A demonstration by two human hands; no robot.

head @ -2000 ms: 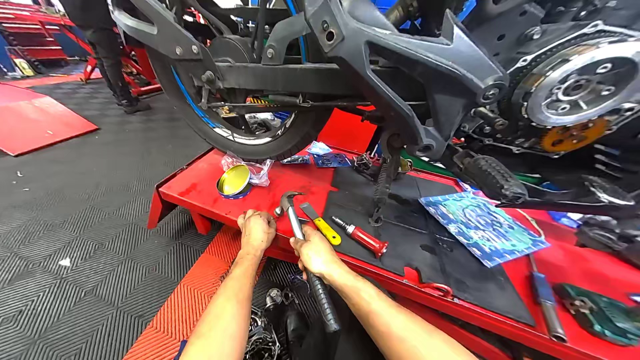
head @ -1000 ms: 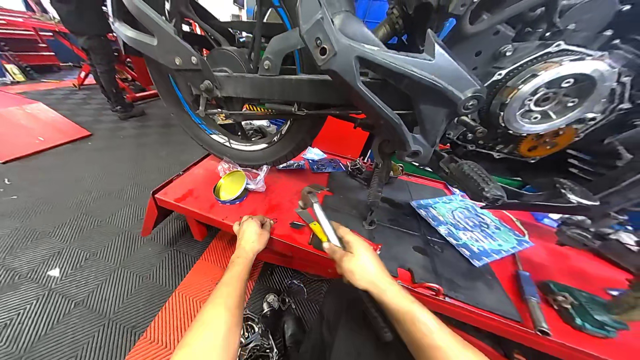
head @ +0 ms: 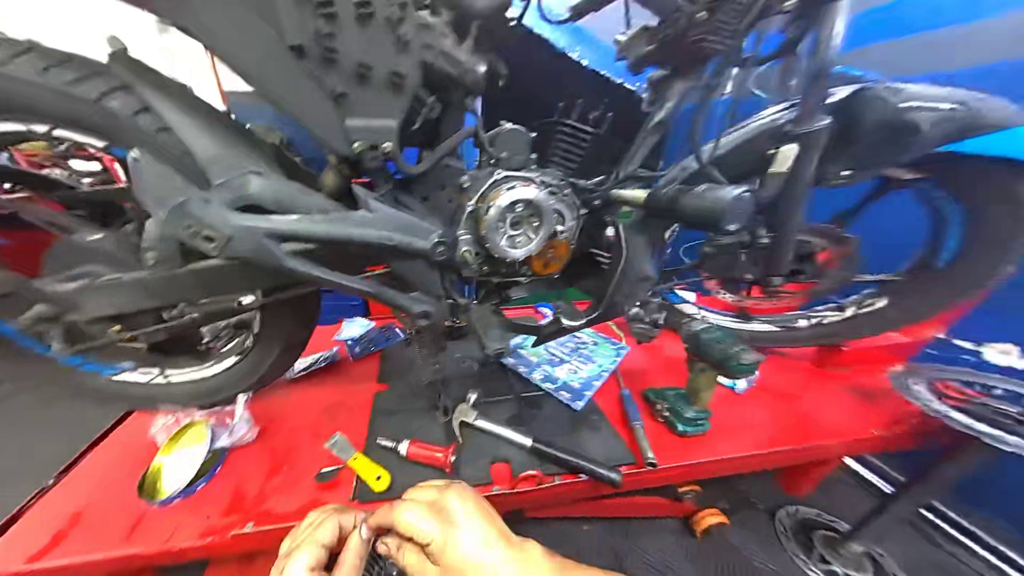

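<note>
My left hand (head: 320, 540) and my right hand (head: 444, 524) meet at the bottom centre, fingertips pinched together around a small dark part that they largely hide. Just beyond them on the red lift table lies a yellow-handled scraper (head: 360, 462). To its right is a red impact driver (head: 418, 453). A claw hammer (head: 532, 438) with a black grip rests on the black mat. Above stands a motorcycle with its clutch side open, the clutch basket (head: 516, 222) and an orange gear (head: 551, 258) exposed.
An open tin (head: 178, 464) with yellow inside stands at the table's left, beside crumpled plastic. A blue patterned sheet (head: 566, 364), a long blue-handled tool (head: 634, 420) and a green cordless drill (head: 704, 376) lie to the right. A round-based stand (head: 832, 544) is at lower right.
The hammer, earlier held in my right hand, now lies on the mat. My two hands have come together. The view has swung right, showing the front wheel.
</note>
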